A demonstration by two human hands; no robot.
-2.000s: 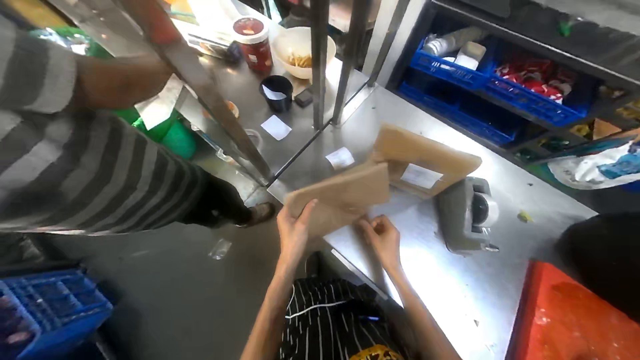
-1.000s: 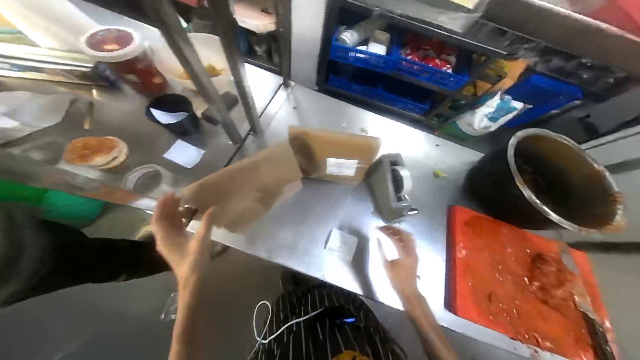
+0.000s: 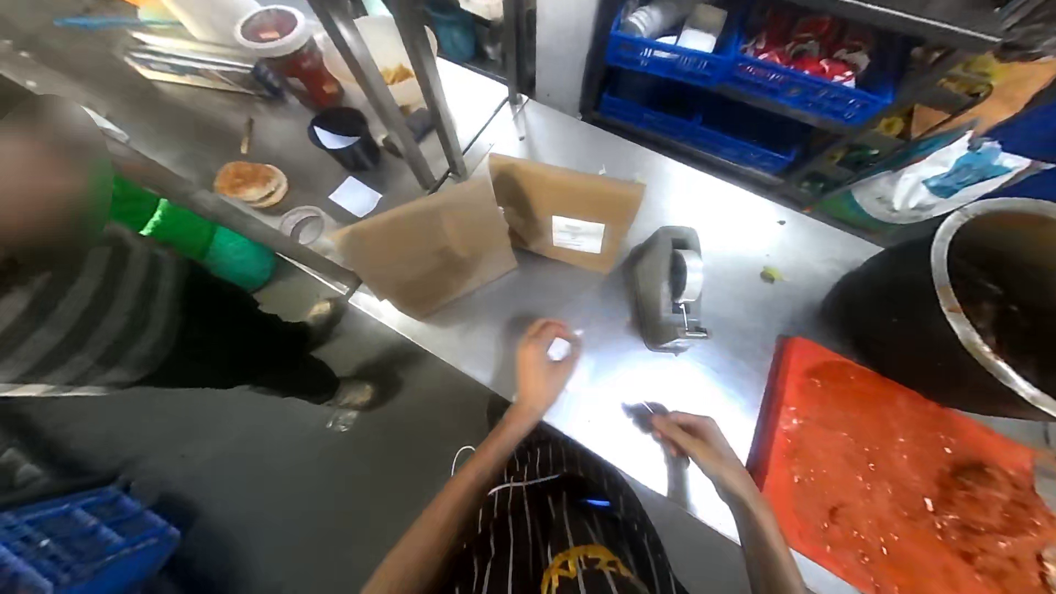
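My left hand (image 3: 544,367) is over the steel counter, its thumb and fingers curled around a small white piece, apparently paper (image 3: 559,349). Lower right, my right hand (image 3: 693,441) has its fingertips together beside a small dark, blurred shape; whether it is a held thing or a shadow I cannot tell. Beyond my left hand, two brown paper bags (image 3: 433,247) (image 3: 536,198) stand side by side, the right one bearing a white label (image 3: 577,234) with writing. A grey tape dispenser (image 3: 664,289) with a roll of tape sits right of them. Neither hand touches the bags.
A red cutting board (image 3: 891,478) and a large dark pot (image 3: 874,322) are at right. Blue crates (image 3: 668,62) fill the shelf behind. Metal posts (image 3: 371,82), a black cup (image 3: 342,136) and a bun (image 3: 247,183) are at upper left. A person in striped clothing (image 3: 124,313) stands left.
My left hand has let go of the brown bag and moved right over the counter. A small white paper lying near my right hand a second ago no longer shows there.
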